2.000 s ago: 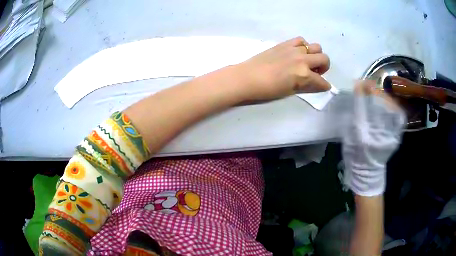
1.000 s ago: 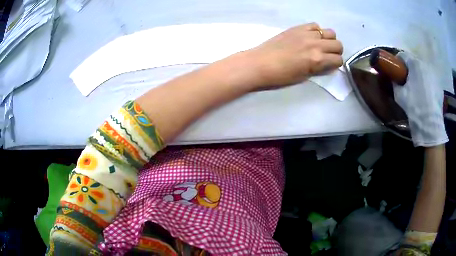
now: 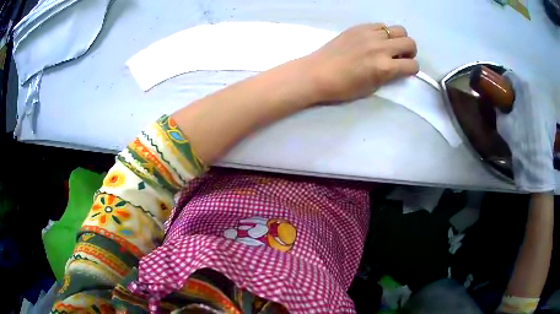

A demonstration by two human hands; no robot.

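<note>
A long white curved band (image 3: 233, 46) lies on the off-white table cover (image 3: 295, 138), arching from the left to the iron. My bare left hand (image 3: 381, 61) lies on the band near its right part, fingers curled down at its upper edge; the fingertips are partly hidden. My gloved right hand (image 3: 528, 132) is closed around the brown handle of the shiny metal iron (image 3: 463, 110). The iron's left edge meets the right end of the band.
Stacked white-grey cut pieces (image 3: 61, 37) lie at the table's far left. A bright green cloth (image 3: 73, 214) hangs below the table at the left. Pale scraps (image 3: 417, 199) lie below the table's front edge at the right.
My right hand, earlier blurred beside the iron, now grips its handle. The iron has come round to the band's right end. More of the band shows right of my left hand.
</note>
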